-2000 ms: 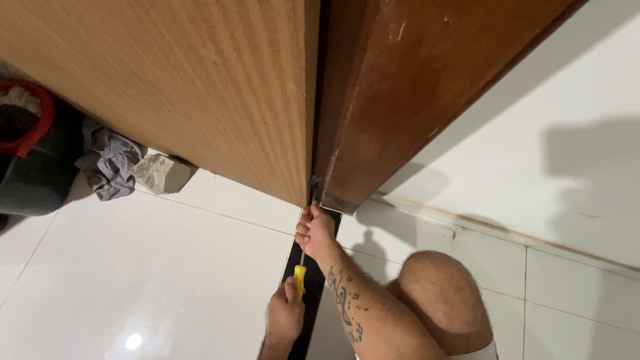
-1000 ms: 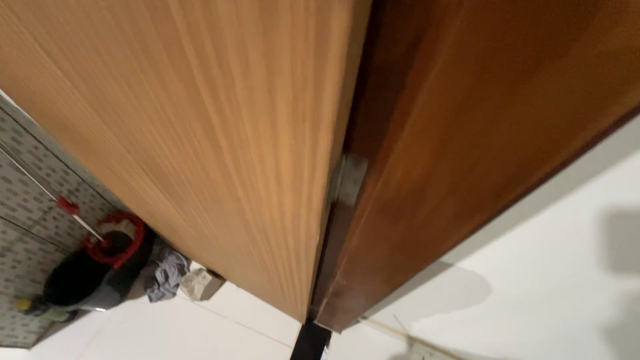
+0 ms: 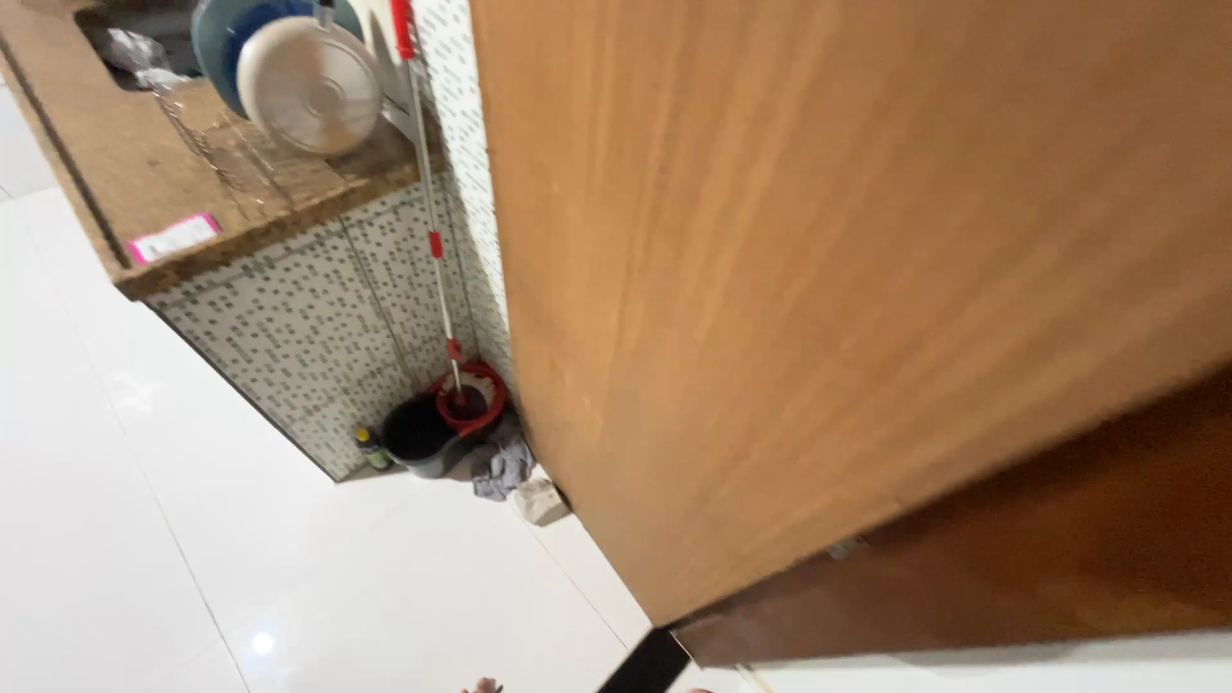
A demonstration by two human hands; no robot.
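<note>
A light-brown wooden door [image 3: 828, 269] fills the middle and right of the view. It stands beside a darker brown wooden door frame [image 3: 1039, 549], with a small metal hinge [image 3: 847, 548] in the seam between them. At the bottom edge, fingertips, apparently of my left hand [image 3: 481, 685], show over the white floor beside a small dark thing; whether they grip it cannot be told. A black strip [image 3: 647, 662] lies on the floor below the door's corner. A sliver of skin shows right of it, too little to tell which body part. My right hand cannot be made out.
Left of the door stand a mop bucket [image 3: 423, 438] with a red wringer and upright mop [image 3: 423, 164], a bottle [image 3: 371, 448], a grey cloth [image 3: 502, 469] and a pale block [image 3: 541, 501]. A stone counter [image 3: 115, 144] holds a white lid or pan [image 3: 310, 87] and a wire rack [image 3: 221, 154].
The view has swung up and left. Two seconds ago both hands were low at the door's edge, the left on a yellow-handled screwdriver; now only fingertips show at the bottom.
</note>
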